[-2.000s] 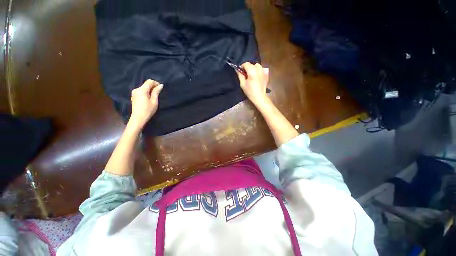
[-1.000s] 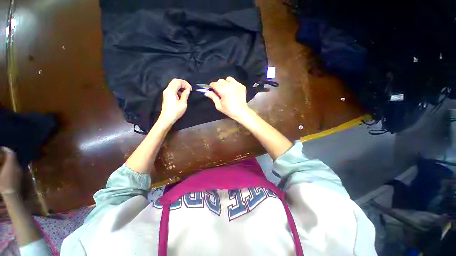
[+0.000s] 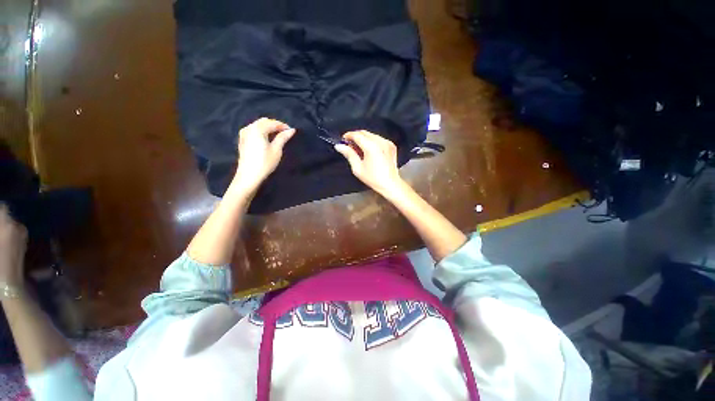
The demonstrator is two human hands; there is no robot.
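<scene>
A black garment (image 3: pixel 361 86) lies flat in front of me, with a puckered seam down its middle and a small white label (image 3: pixel 434 121) at its right edge. My right hand (image 3: pixel 373 160) is shut on thread snips (image 3: pixel 327 139), whose blades point left over the lower end of the seam. My left hand (image 3: pixel 262 149) is over the lower left part of the garment, thumb and finger close together near the seam. Whether it pinches cloth or a thread cannot be told.
A tall dark garment pile (image 3: pixel 549 102) stands at the right, with threads and a white label at its edge. Another person's hand (image 3: pixel 11 254) is at the far left beside dark cloth (image 3: pixel 67 215). Yellow tape (image 3: pixel 541 210) runs along the near edge of the brown table (image 3: pixel 117 157).
My hands first came together at the middle of the garment, then moved slightly apart. The snips now sit by the seam. The other person's hand has come into view at the left.
</scene>
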